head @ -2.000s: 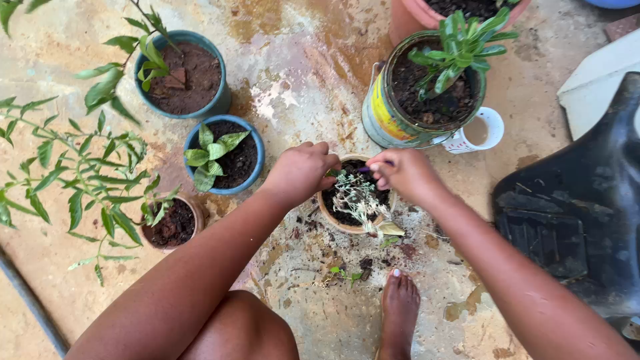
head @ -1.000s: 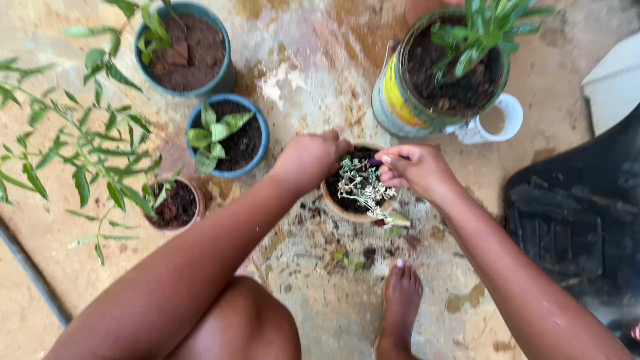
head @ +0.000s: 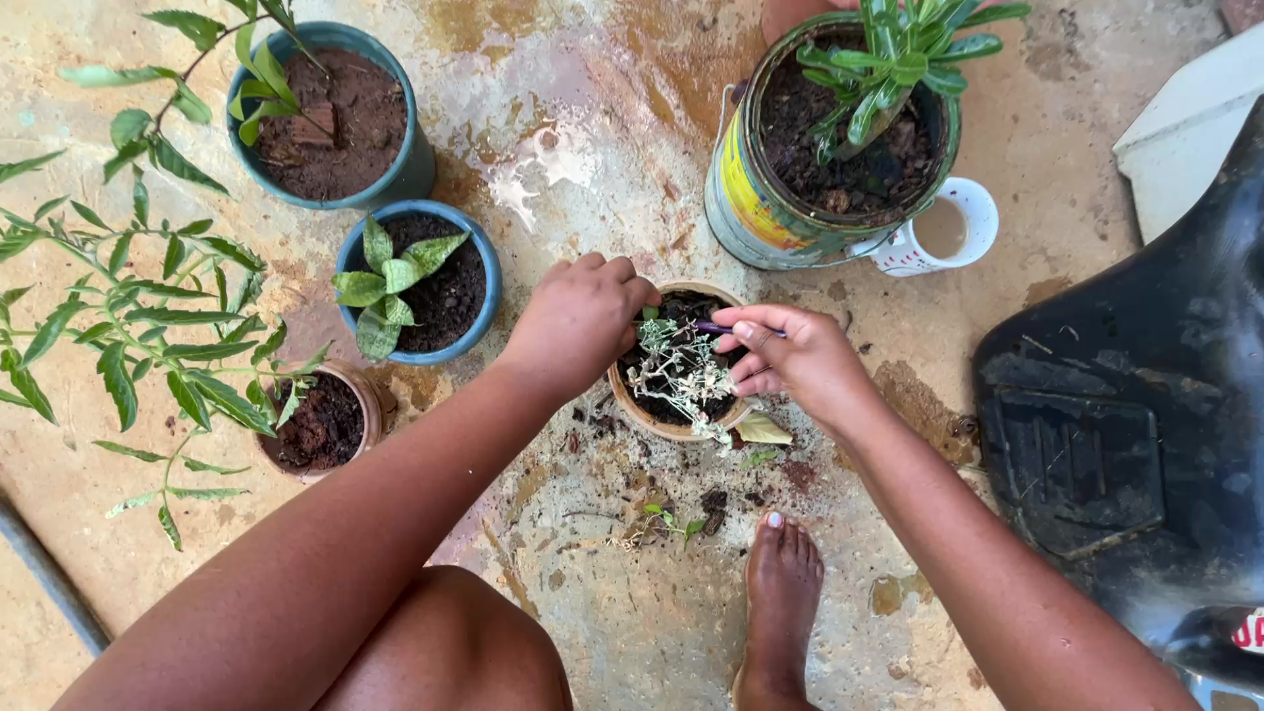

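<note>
A small clay-coloured pot of dark soil stands between my hands, with a pale, spindly plant leaning over its front rim. My right hand grips a thin purple stick-like tool between thumb and fingers, its inner end over the soil. My left hand is at the pot's left rim, its fingers curled down; what its fingertips hold is hidden, though a small green leaf shows beside them. A yellowish dry leaf lies against the pot's front right side.
Blue pots and a small brown pot with plants stand left. A planted metal can and a white mug are behind right. A black plastic container lies right. Spilled soil and my bare foot are in front.
My right hand has moved slightly outward from the plant, with the purple tool still in its fingers. My left hand stays at the pot's left rim.
</note>
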